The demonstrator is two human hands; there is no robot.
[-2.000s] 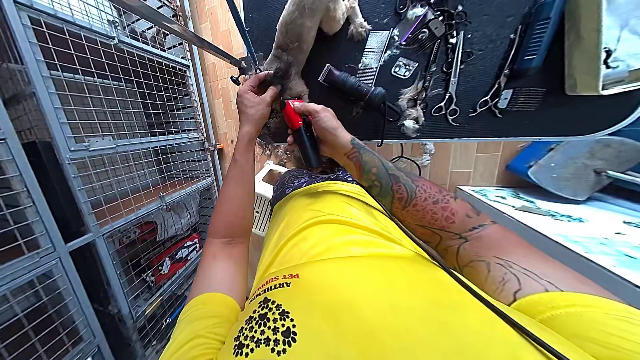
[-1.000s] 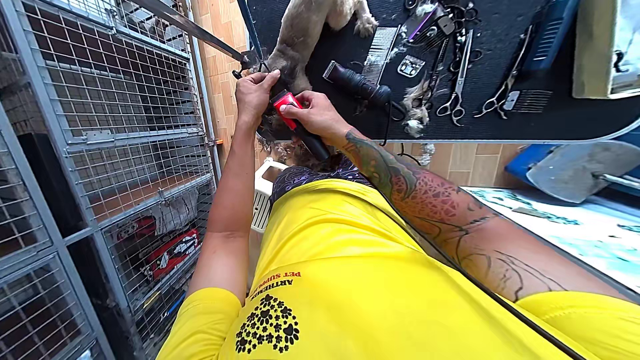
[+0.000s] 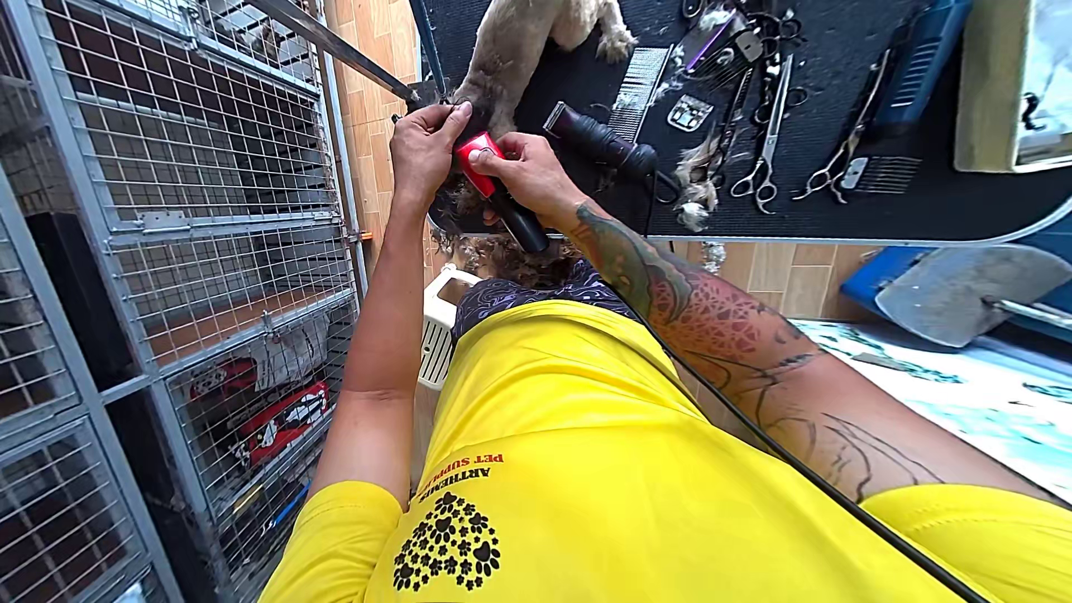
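A dog with short clipped grey-beige fur [image 3: 515, 50] is on the black grooming table [image 3: 837, 219], its head end close to my hands. My right hand [image 3: 532, 172] is closed around a red and black hair clipper [image 3: 479, 166], whose front end is against dark fur. My left hand [image 3: 429, 151] is at the dog's head end, thumb and forefinger pinched together; whether fur or an ear is between them cannot be told. The dog's face is hidden by my hands. Loose fur [image 3: 502, 255] lies below the table edge.
On the table lie a second clipper [image 3: 599, 141], a metal comb [image 3: 641, 92], a clipper blade [image 3: 689, 113], scissors [image 3: 769, 151], thinning shears [image 3: 846, 159] and a blue tool [image 3: 925, 63]. Wire cages [image 3: 226, 159] line the left. A metal arm [image 3: 335, 46] reaches over the table corner.
The clipper in my right hand has shifted and turned slightly at the dog's head end. My left hand stays close beside it with thumb and forefinger together.
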